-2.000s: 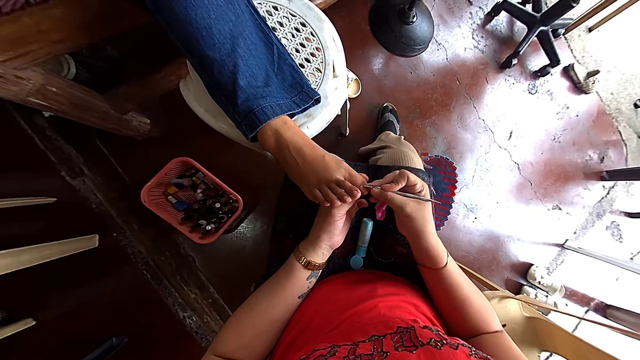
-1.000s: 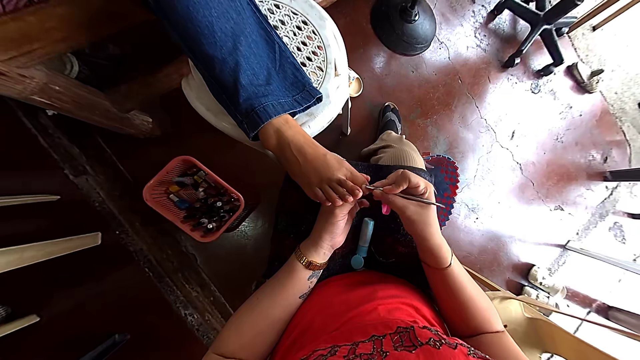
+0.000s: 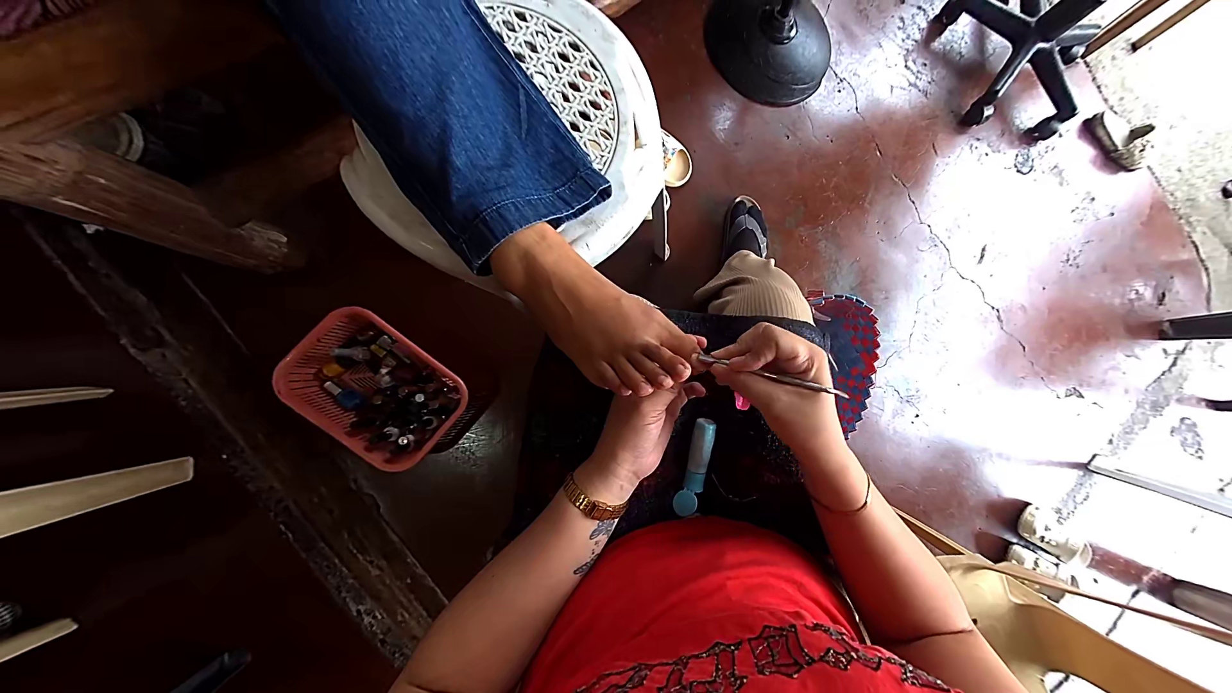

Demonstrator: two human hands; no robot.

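Observation:
Another person's bare foot reaches in from the upper left over my lap. My left hand is under its toes and holds the front of the foot, its fingers partly hidden. Between the fingers of my right hand is a thin metal nail tool, whose tip meets the big toe at the nail. Something small and pink shows under my right hand; what it is I cannot tell. A light-blue tube-like bottle lies on the dark cloth across my lap, below both hands.
A pink plastic basket of nail polish bottles stands at the left. Behind the foot is a white plastic stool. A black round base and a wheeled chair base stand farther off. At the lower right is a beige plastic chair.

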